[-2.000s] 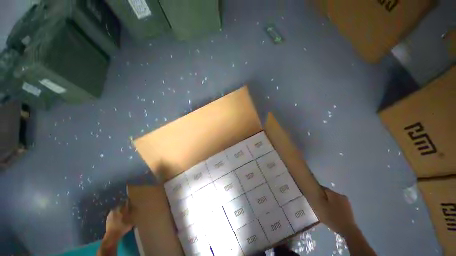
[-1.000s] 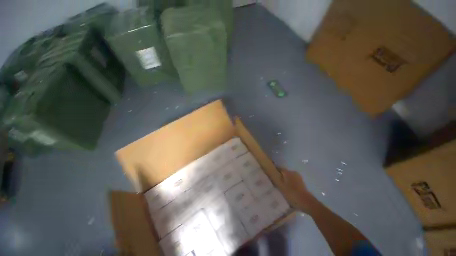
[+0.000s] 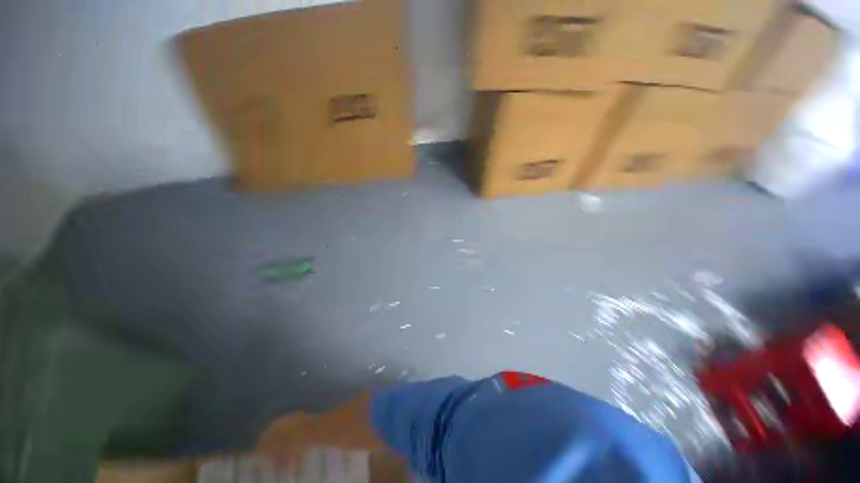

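The open shipping carton shows only as a strip at the bottom edge, with white retail boxes inside it. My right hand is low in the view, blurred, over the carton's far side. Whether its fingers grip the carton is not clear. My right arm in a blue sleeve reaches in from the bottom. My left hand is not in view.
Brown cartons are stacked along the far wall, and a large brown panel leans at the left. A green container is at lower left, a red stool at right. White scraps lie on the grey floor.
The view has swung right, bringing in the stacked cartons and red stool. The open carton has slid down to the bottom edge. My left hand, seen two seconds ago on a flap, is out of view.
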